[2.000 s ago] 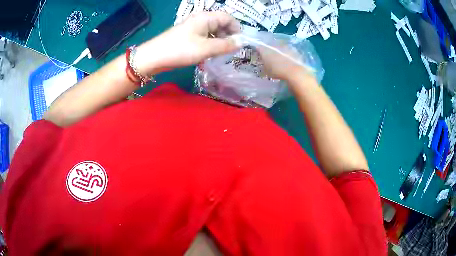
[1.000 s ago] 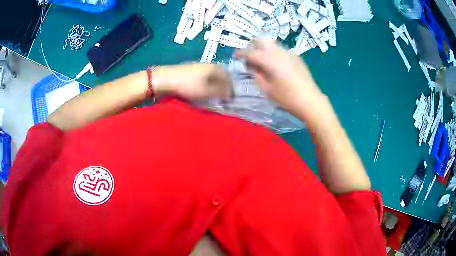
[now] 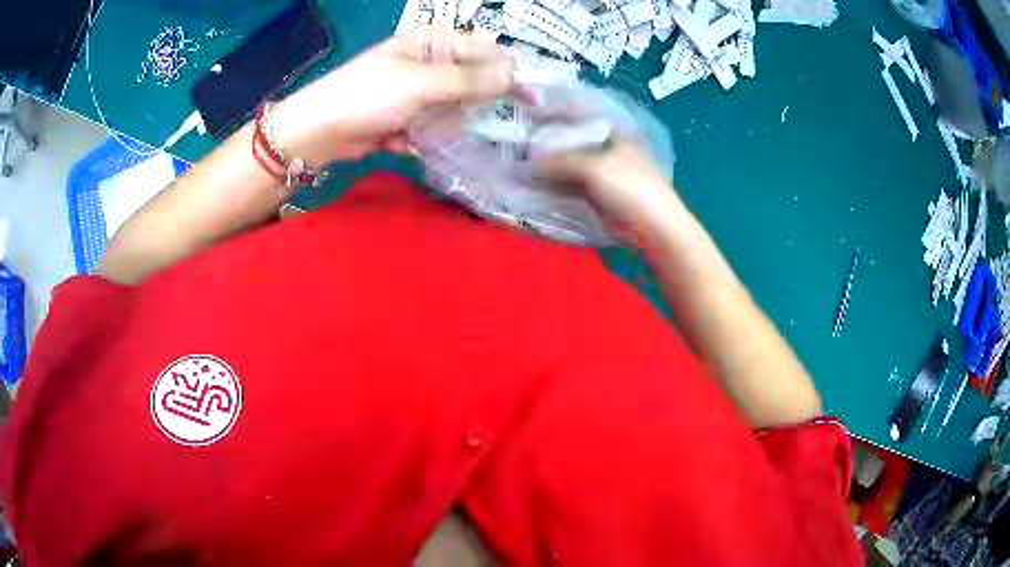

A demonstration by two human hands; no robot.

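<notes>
A clear plastic bag (image 3: pixel 487 177) lies in front of my chest, crinkled and shiny, with whitish things showing through it. My left hand (image 3: pixel 449 83) is at the bag's upper left edge, its fingers closed on the plastic. My right hand (image 3: pixel 604 177) is at the bag's right half, blurred, with the fingers pointing left; whether it grips a strip or plastic cannot be told. A loose pile of white perforated strips (image 3: pixel 565 28) lies just beyond the bag.
A black smartphone (image 3: pixel 264 64) with a white cable and a cluster of small metal parts (image 3: pixel 166 58) lie left. At right are a thin rod (image 3: pixel 846 292), a dark-handled tool (image 3: pixel 919 390), a blue-handled tool (image 3: pixel 979 319) and narrow white strips (image 3: pixel 899 83). A blue basket (image 3: pixel 86 210) stands beside the bench.
Since one second ago my left hand has moved up and forward, and my right hand has moved down over the bag. The bag is now spread wider between them.
</notes>
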